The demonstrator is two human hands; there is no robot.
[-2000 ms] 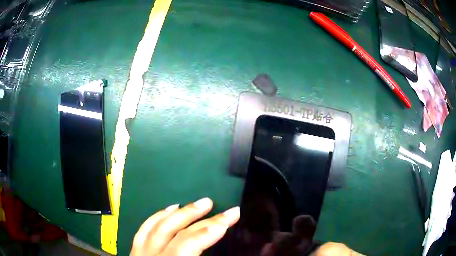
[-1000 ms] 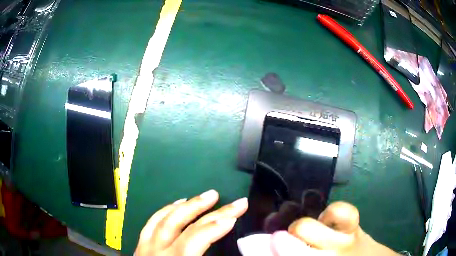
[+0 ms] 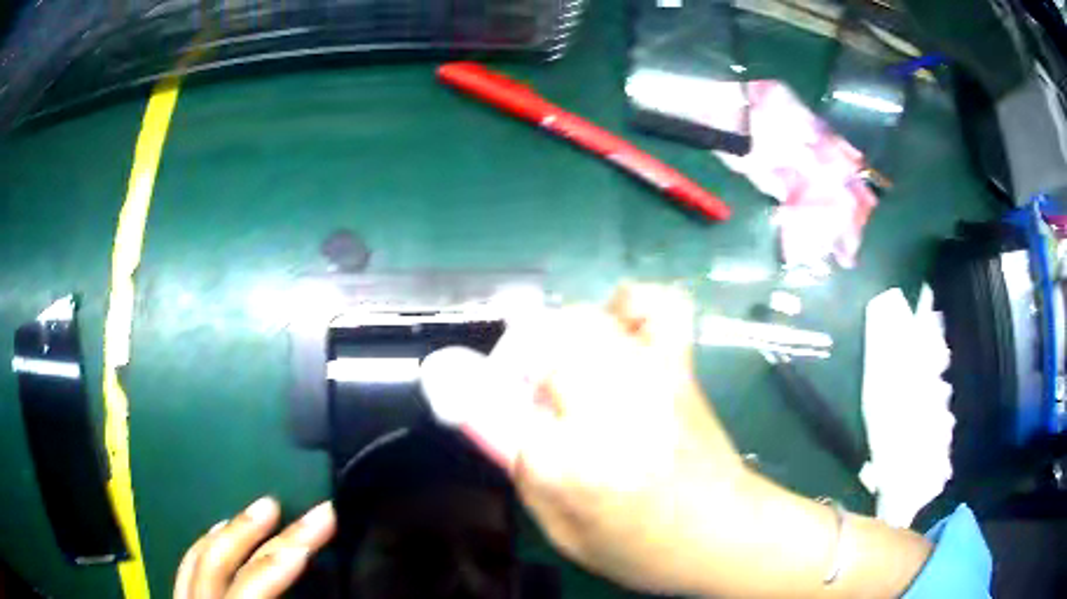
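The glossy black cover glass (image 3: 380,404) lies on the silvery-grey jig (image 3: 310,392), whose top and left rim show around it; its lower part runs toward the bottom edge. My right hand (image 3: 608,433) reaches in from the right over the glass, blurred and glaring. Its fingers are closed on a small white wipe (image 3: 454,384) against the upper glass. My left hand (image 3: 257,556) is cut off by the bottom edge; its fingers are apart at the glass's left edge, with nothing visible in them. Whether they touch the glass is unclear.
A black LCD panel (image 3: 64,451) lies left of the yellow tape (image 3: 125,316). A red marker (image 3: 585,138) lies above the jig. A pink-and-white wrapper (image 3: 807,176), dark slim tool (image 3: 816,410) and white wipes (image 3: 907,404) lie right. A clear tray (image 3: 351,29) stands at the back.
The view has shifted right, so the jig and LCD panel appear farther left. My right hand has moved up over the glass with the white wipe. My left hand remains beside the glass.
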